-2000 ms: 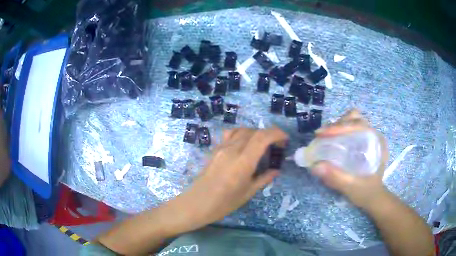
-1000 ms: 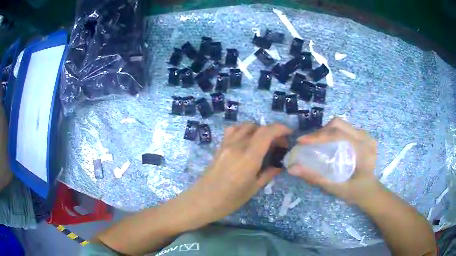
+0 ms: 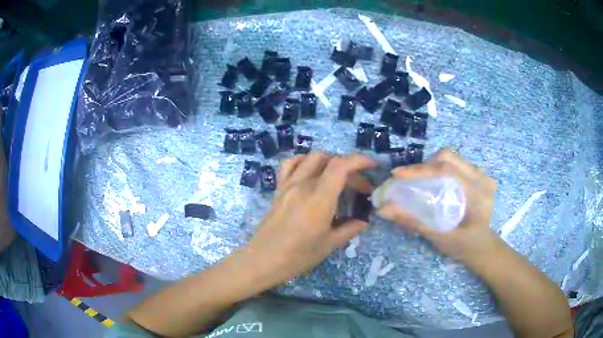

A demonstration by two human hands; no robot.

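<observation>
My left hand (image 3: pixel 311 204) is at the middle front, with thumb and fingers around a small black plastic part (image 3: pixel 352 204). My right hand (image 3: pixel 456 211) grips a translucent white squeeze bottle (image 3: pixel 430 201), which lies tilted on its side with its tip pointing left at the black part. The fine tip and the point where it meets the part are hidden or blurred. Many loose small black parts (image 3: pixel 268 105) lie in groups beyond my hands, and another group of black parts (image 3: pixel 390 119) lies to the right of them.
The parts lie on a silvery wrap (image 3: pixel 502 138). A clear bag of black pieces (image 3: pixel 139 72) is at the back left. A blue-rimmed tray (image 3: pixel 74 152) is at the left. A single black part (image 3: pixel 198 211) and white scraps (image 3: pixel 377 269) lie nearer. A red object (image 3: pixel 99 274) is below left.
The bottle has moved left to the black part since the earliest frame and lies flatter. My left hand has shifted slightly left and its fingers have opened a little around the part.
</observation>
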